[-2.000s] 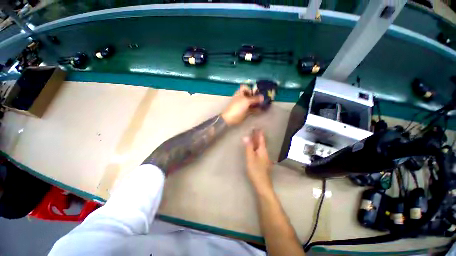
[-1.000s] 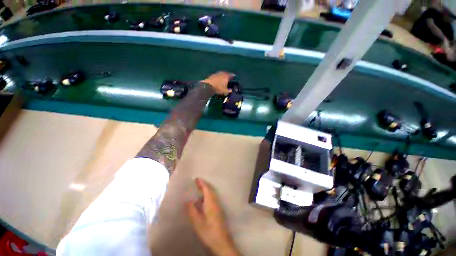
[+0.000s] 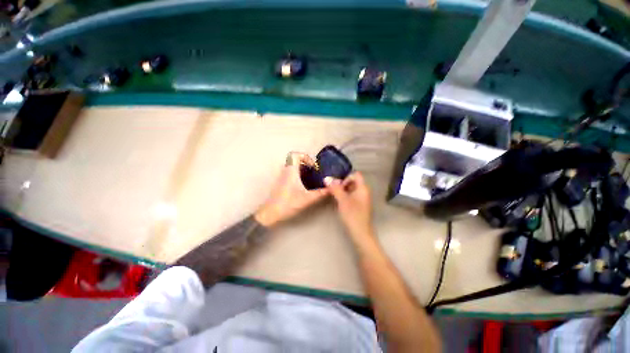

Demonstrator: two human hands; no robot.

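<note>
My left hand (image 3: pixel 289 190) holds a black corded device (image 3: pixel 333 164) above the bench, a little right of its middle. A second dark part shows against my left palm; blur hides whether it is a separate device. My right hand (image 3: pixel 351 196) touches the lower right side of the device with its fingertips. The electric screwdriver (image 3: pixel 494 180) lies with its thick black barrel in front of the silver-grey screw feeder (image 3: pixel 459 148). No hand is on the screwdriver.
The green conveyor (image 3: pixel 221 62) beyond the bench carries spaced devices. A pile of waiting devices (image 3: pixel 580 255) is at the right. A brown cardboard box (image 3: pixel 63 125) is at the far left. A thin cord (image 3: pixel 443 265) crosses the bench. A grey post rises behind the feeder.
My left hand has come back from the conveyor with a device. My right hand has moved up to meet it and now touches the device. The camera view has shifted.
</note>
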